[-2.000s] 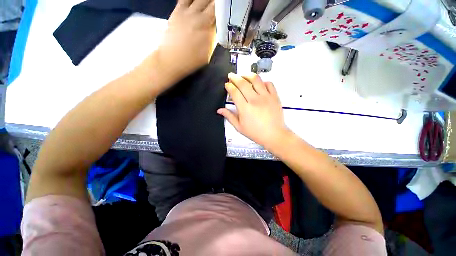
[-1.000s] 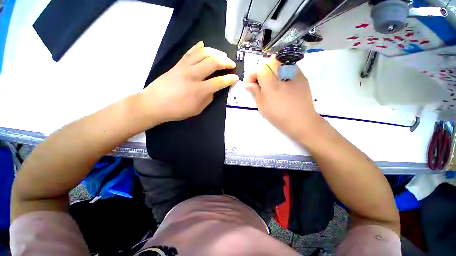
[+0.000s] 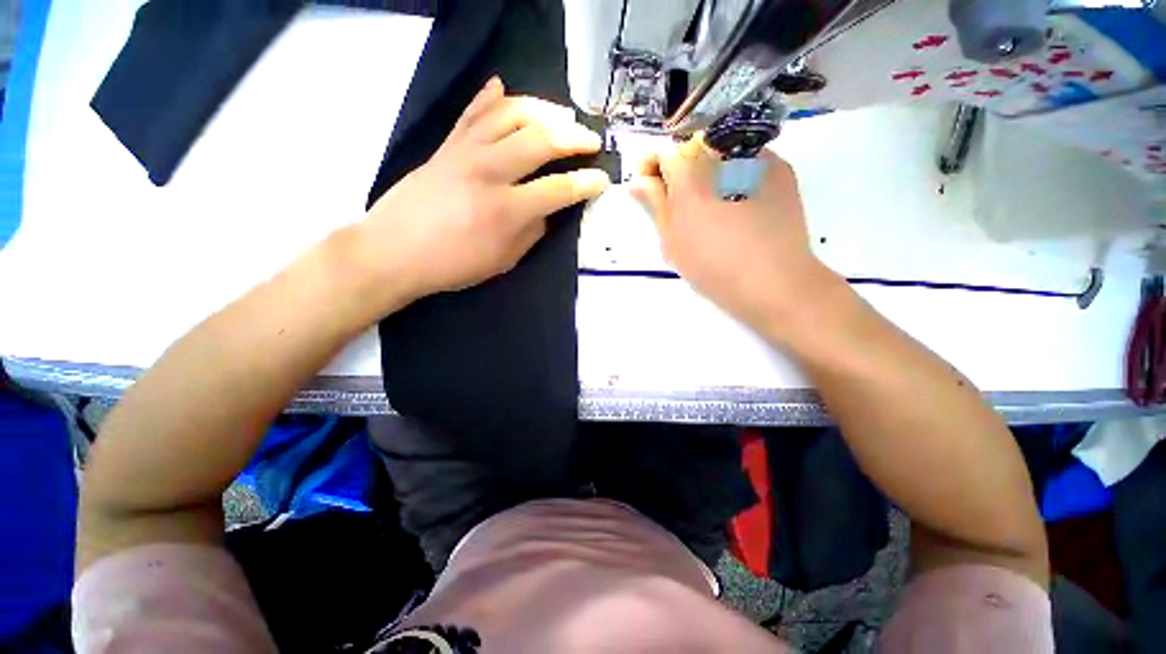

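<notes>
A long black garment panel (image 3: 480, 339) runs from the back of the table past the front edge toward the lap. My left hand (image 3: 480, 192) lies on it, fingertips at its right edge just in front of the presser foot (image 3: 627, 125). My right hand (image 3: 722, 217) is beside the needle area, thumb and index finger close together at the panel's edge; whether they pinch cloth is hidden. The sewing machine head (image 3: 882, 64) stands above, with the tension dial (image 3: 742, 132) partly over my right fingers.
Another black cloth part (image 3: 192, 83) lies at the back left. Dark red scissors (image 3: 1147, 342) lie at the table's right end. A measuring tape (image 3: 716, 411) runs along the front edge. Blue cloth (image 3: 313, 463) shows below the table.
Since the oldest frame, my left hand has come down from the back onto the panel by the foot, and my right hand has moved up to the needle area. Little has changed in the last second.
</notes>
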